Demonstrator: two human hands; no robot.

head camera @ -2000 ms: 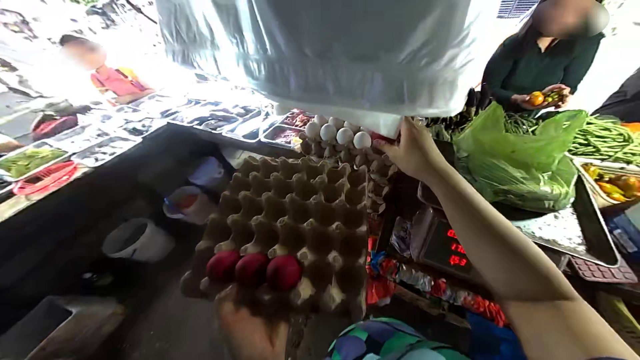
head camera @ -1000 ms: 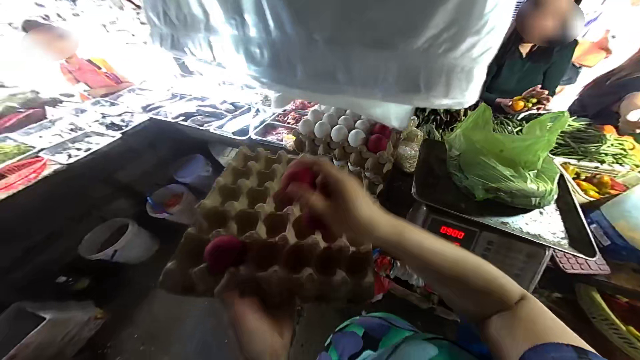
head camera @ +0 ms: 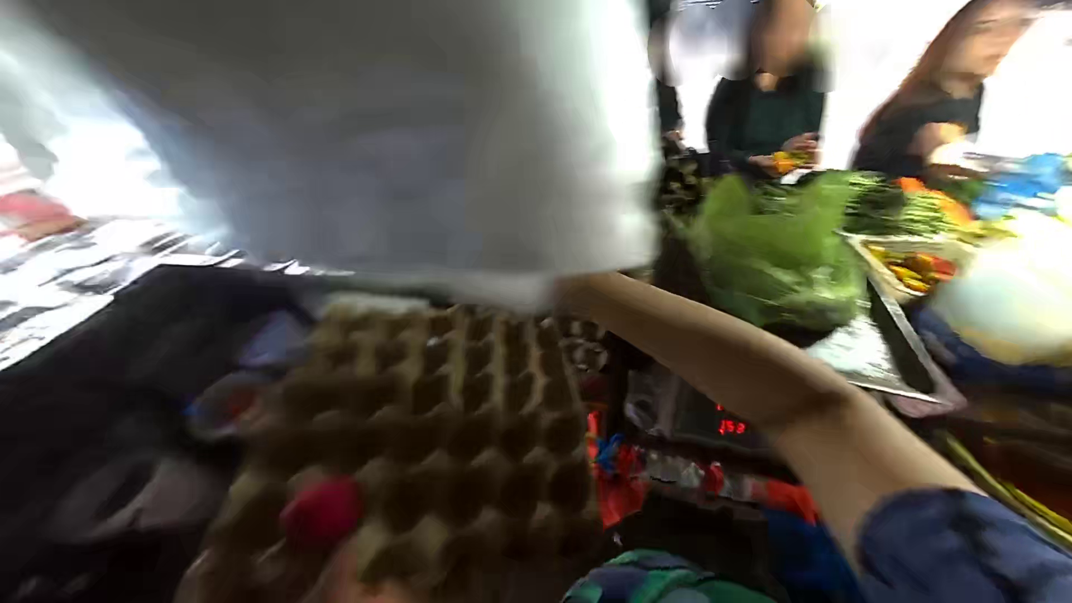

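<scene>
A large empty-celled cardboard egg tray [head camera: 469, 452] fills the lower middle, with one red egg [head camera: 322, 511] in its near left part. My left hand [head camera: 368, 582], blurred at the bottom edge, holds the tray's near side. My right forearm [head camera: 729, 360] reaches forward across the tray's right side; the hand itself is hidden behind hanging whitish plastic [head camera: 402, 151], so what it holds does not show. Part of another egg tray [head camera: 586, 343] shows beside the far right of the large one.
Right of my forearm, a green plastic bag [head camera: 770, 251] rests on a metal scale pan [head camera: 871, 352]; a red digital display [head camera: 730, 425] glows below. Vegetables and two people are beyond. A bucket [head camera: 226, 406] stands left of the tray.
Three red eggs lay in the near row two seconds ago; one is there now. One second ago my right hand was over the tray at red eggs; it has moved forward behind the plastic.
</scene>
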